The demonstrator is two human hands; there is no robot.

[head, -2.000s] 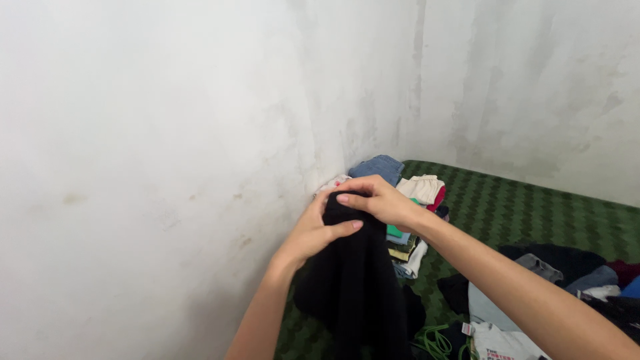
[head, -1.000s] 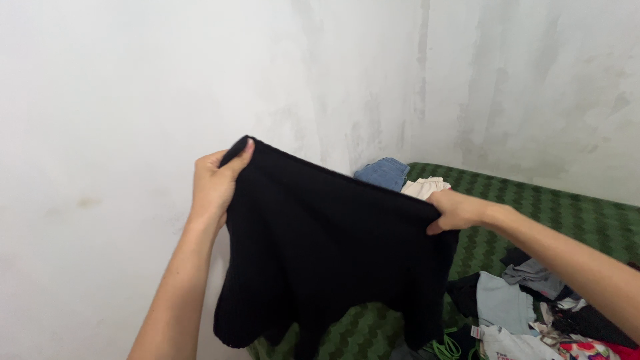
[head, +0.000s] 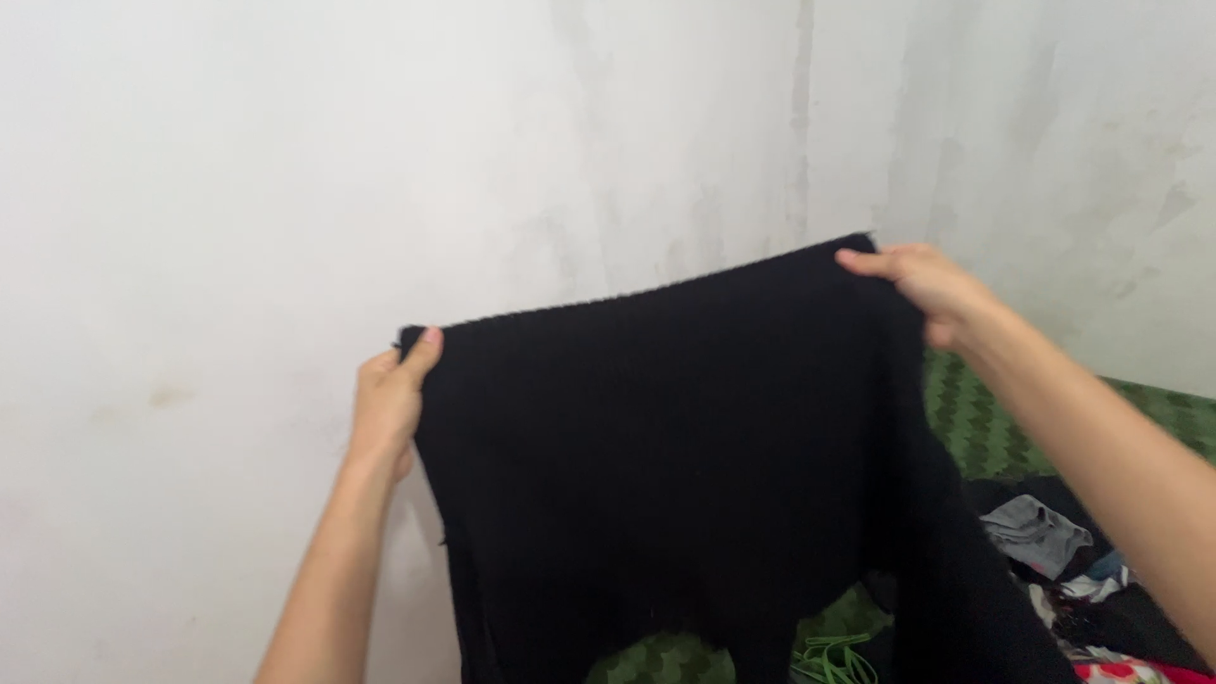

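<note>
A black knit garment (head: 665, 437) hangs stretched between both hands, its top edge sloping up to the right. My left hand (head: 391, 399) pinches the left top corner, thumb on the near side. The right top corner is gripped by my right hand (head: 917, 285), with its thumb over the front of the cloth and the other fingers mostly behind. The lower part drapes down out of view at the bottom. Gaps between its hanging parts show the green cover beneath.
A patterned green cover (head: 983, 427) lies beyond the garment. Loose clothes, among them a grey piece (head: 1035, 535) and a red patterned piece (head: 1121, 673), are heaped at lower right. Thin green cords (head: 836, 660) lie near the bottom. Stained white walls (head: 285, 190) rise at the left and behind.
Two seconds ago the black garment was bunched between my hands; now it is spread wide. Since one second ago, my right hand has risen, and the garment now covers the folded clothes behind.
</note>
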